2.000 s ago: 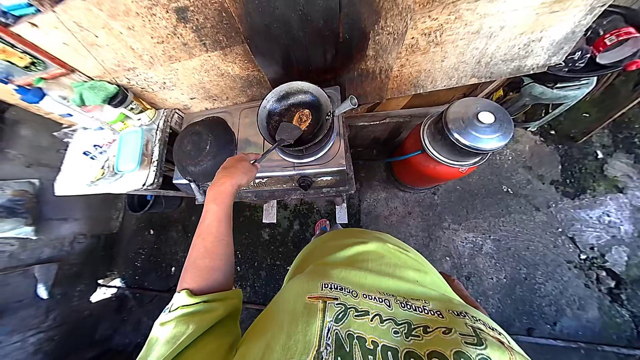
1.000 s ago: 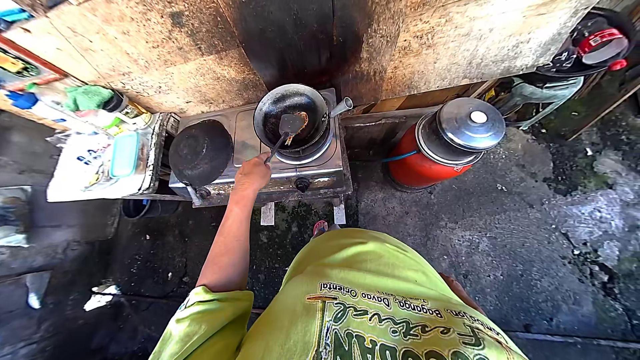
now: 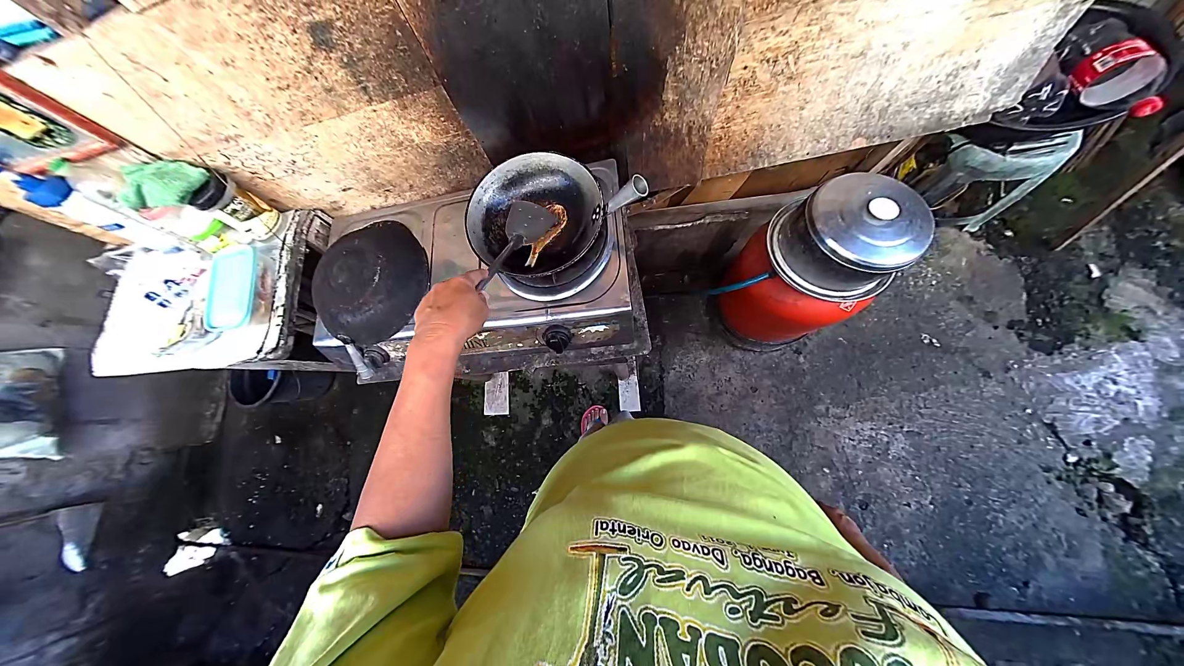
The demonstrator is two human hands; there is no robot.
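Note:
My left hand (image 3: 450, 313) grips the handle of a dark spatula (image 3: 530, 223), whose blade is inside a black wok (image 3: 497, 199). Beside and partly under the blade lies a piece of browned food (image 3: 552, 235). The wok rests on the right burner of a two-burner gas stove (image 3: 518, 333), its hollow metal handle pointing right. Over the left burner sits a soot-black pan (image 3: 372, 282), close to my wrist. My right hand is not seen; only a bit of that arm shows past the green shirt.
A red cylinder-shaped container (image 3: 786, 301) with a lidded metal pot (image 3: 869, 222) on top stands right of the stove. At left, a white-topped table (image 3: 129, 347) holds a light-blue-lidded box (image 3: 230, 287). A scorched wooden wall (image 3: 555, 74) rises behind the stove. A dark bucket (image 3: 254, 387) is below.
The spatula blade, over the food one second ago, has shifted left within the wok, and more of the browned food shows beside it. My left hand keeps its grip on the handle.

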